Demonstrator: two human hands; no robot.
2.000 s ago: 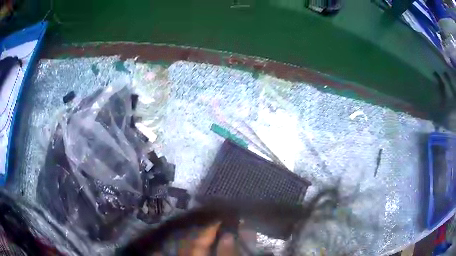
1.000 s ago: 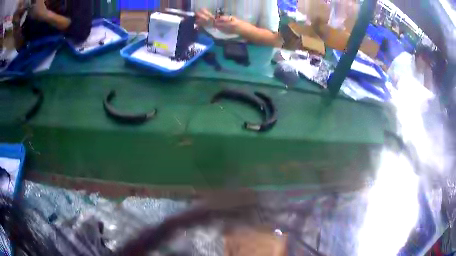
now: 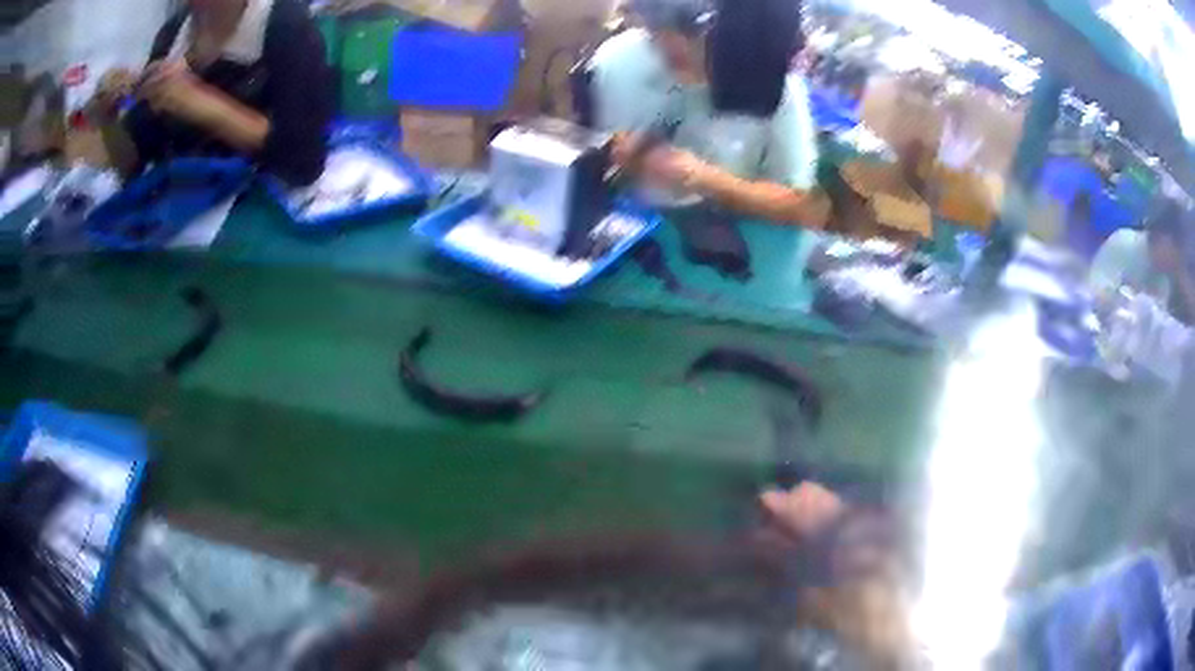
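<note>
Black curved bands lie on the green belt: one at centre-left (image 3: 459,391), one at the left (image 3: 195,330) and one at the right (image 3: 763,367). Another dark, blurred curved piece (image 3: 794,430) is just below the right one. My right hand (image 3: 819,524) is blurred and reaches over the belt, its fingertips at the lower end of that piece. Whether they grip it cannot be told. My left hand is not in view.
A blue tray with dark parts (image 3: 129,479) is at the left, and a blue bin (image 3: 1114,616) at lower right. A blurred dark band crosses the front. Across the belt are two people, blue trays (image 3: 439,243) and a white box (image 3: 531,184). Strong glare covers the right.
The view has tilted up from the bench to the belt and the people opposite. My right hand has moved forward over the belt to the right-hand curved pieces.
</note>
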